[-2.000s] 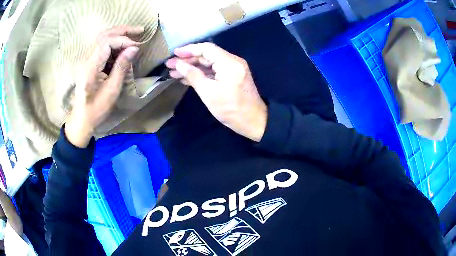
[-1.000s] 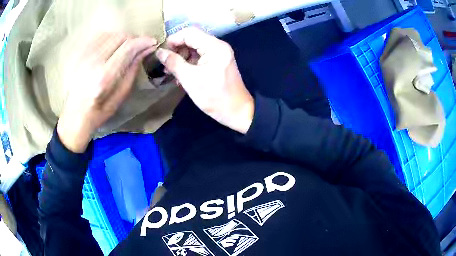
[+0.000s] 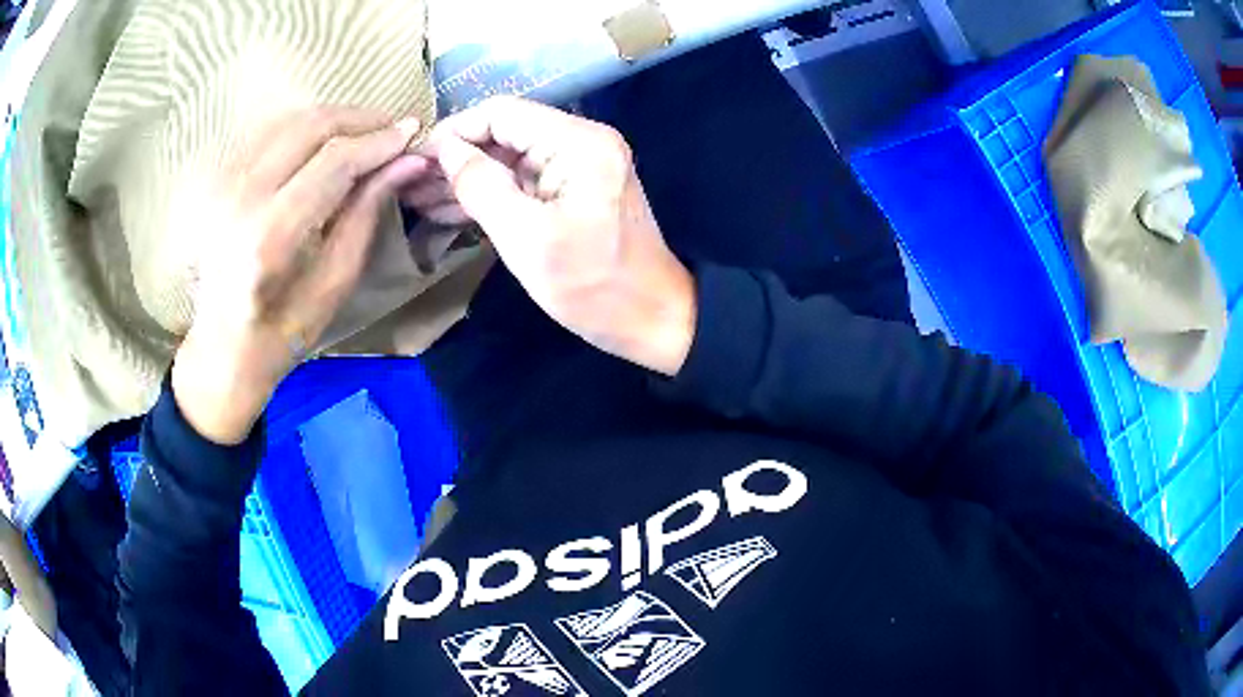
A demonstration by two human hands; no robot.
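Note:
A large tan garment [image 3: 150,123] with fine ribbed lines lies over the table at upper left and hangs over its front edge. My left hand [image 3: 293,225] rests on it and pinches its right edge between thumb and fingertips. My right hand [image 3: 566,225] meets the left at the same edge, its thumb and forefinger pinched together there. The fingertips hide the exact point they hold. Below them the cloth hangs in folds with a dark gap.
A white table edge [image 3: 545,61] with a printed scale and a tan patch [image 3: 638,30] is at the top. A blue crate [image 3: 981,218] at right bears a crumpled tan piece [image 3: 1138,225]. Another blue crate [image 3: 286,579] at lower left holds a pale flat sheet [image 3: 357,470].
Two seconds ago my hands were apart with fingers loose. They have come together at the cloth's edge and stayed pinched there over the last second.

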